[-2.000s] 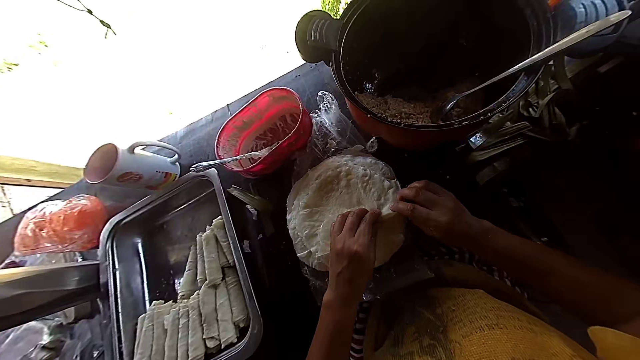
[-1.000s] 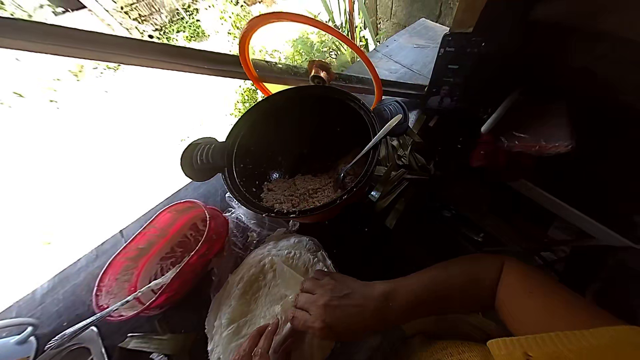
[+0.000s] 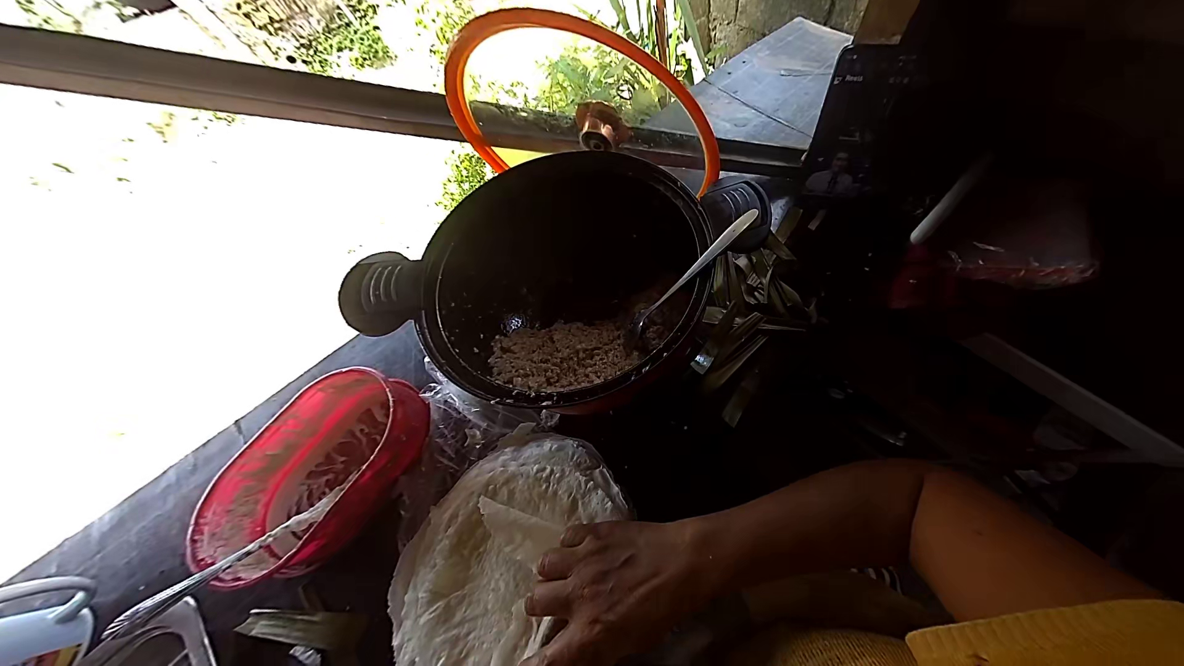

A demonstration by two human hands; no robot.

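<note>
My right hand [image 3: 620, 583] lies over the right side of a round stack of thin white wrapper sheets [image 3: 462, 555], fingers curled at a raised flap of the top sheet; whether they grip it is not clear. My left hand is out of view. Behind the stack, a black pot [image 3: 564, 231] holds crumbly brown filling [image 3: 564, 356] with a metal spoon [image 3: 694, 268] standing in it. Left of the stack sits a red oval plastic tub [image 3: 296, 472] with pale residue; a metal utensil [image 3: 222, 566] with white paste on its tip rests across its rim.
A glass lid with an orange rim [image 3: 583, 18] stands behind the pot. Leaf strips [image 3: 749, 324] lie to the pot's right. A mug [image 3: 46, 629] and a metal tray's corner [image 3: 176, 638] are at lower left. A lit screen [image 3: 851, 129] stands at upper right.
The view has swung right and upward since two seconds ago. My left hand, seen on the sheets in both earlier frames, is out of view now. My right hand stays at the stack.
</note>
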